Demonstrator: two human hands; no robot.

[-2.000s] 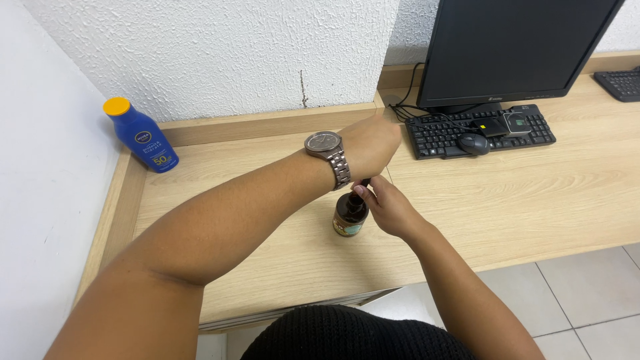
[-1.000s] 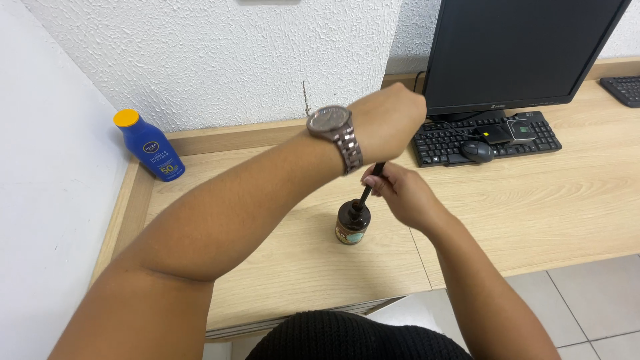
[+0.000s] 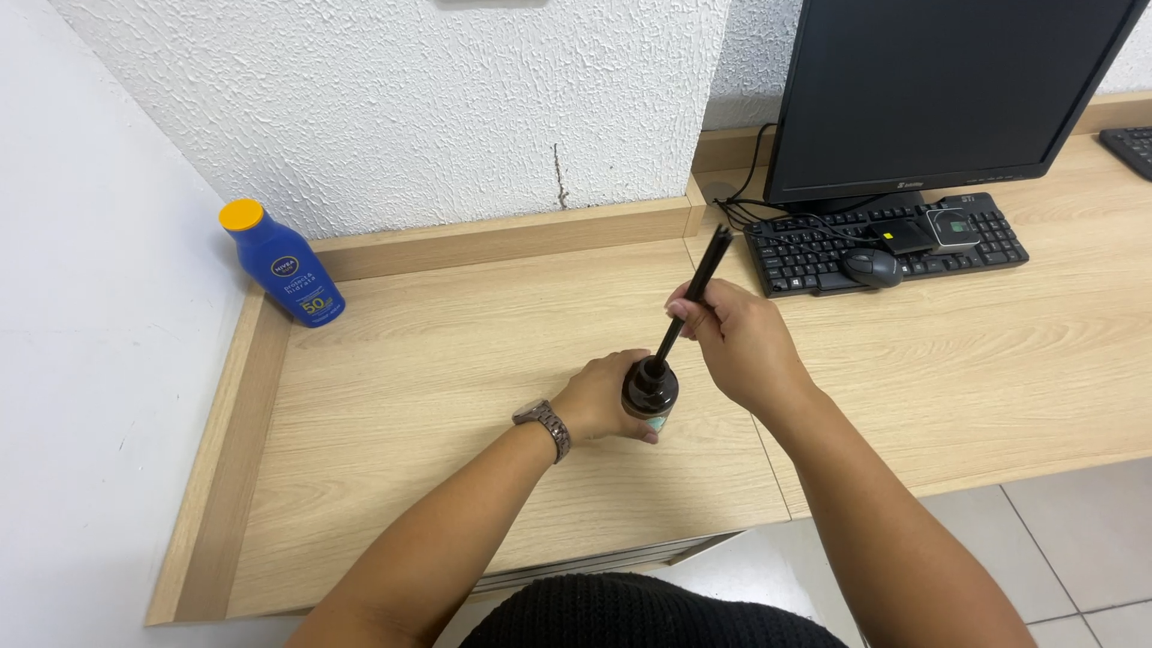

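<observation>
A small dark glass bottle (image 3: 650, 389) with a label stands on the wooden desk (image 3: 432, 333). Wearing a metal watch, my left hand (image 3: 603, 396) is wrapped around the bottle from its left side. A bundle of thin black sticks (image 3: 707, 270), like diffuser reeds, leans up and to the right, its lower end in the bottle's neck. My right hand (image 3: 742, 337) pinches the sticks above the neck between thumb and fingers. How deep they sit inside the bottle is hidden.
A blue sunscreen bottle (image 3: 290, 270) with a yellow cap stands at the desk's back left corner. At right are a monitor (image 3: 936, 90), a black keyboard (image 3: 999, 236), a mouse (image 3: 871, 268) and cables. A raised wooden edge (image 3: 504, 241) runs along the wall.
My left hand has come down from above the bottle to its left side and taken hold of it. The black sticks, mostly hidden before, now show above my right hand.
</observation>
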